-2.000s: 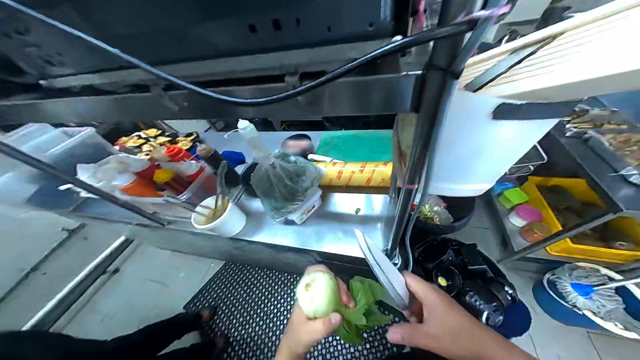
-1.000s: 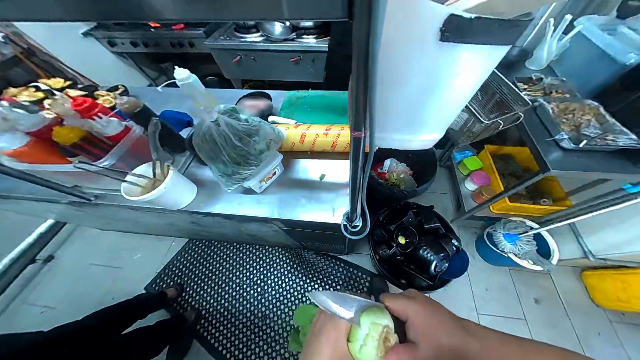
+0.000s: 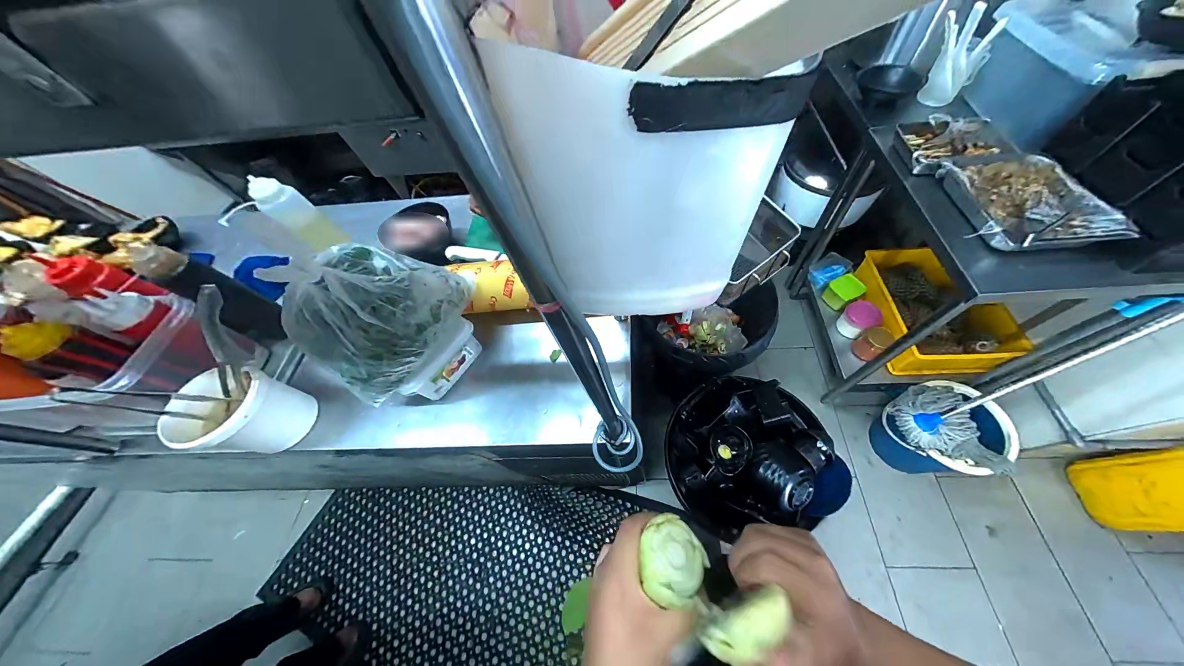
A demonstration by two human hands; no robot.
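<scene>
My left hand point(image 3: 629, 592) is closed around a pale green leafy vegetable point(image 3: 672, 561), its cut stem end facing up and green leaves point(image 3: 575, 606) showing below the hand. Close to its right, my right hand point(image 3: 800, 592) is closed on a knife, of which only a dark handle point(image 3: 717, 583) and a blurred bit of blade show. A second pale piece, the vegetable's cut-off base point(image 3: 747, 624), lies blurred between the hands, against the right fingers.
A steel counter point(image 3: 518, 398) holds a plastic bag of greens point(image 3: 370, 319), a white tub point(image 3: 239, 412) and sauce bottles. Black bins point(image 3: 749, 453) stand beyond my hands. A perforated black mat point(image 3: 444, 573) covers floor tiles; another person's legs point(image 3: 250, 629) are at lower left. A metal post point(image 3: 499, 185) rises ahead.
The stem end has been cut from the vegetable; one second ago it was in one piece with the knife blade across it. My hands have moved apart a little.
</scene>
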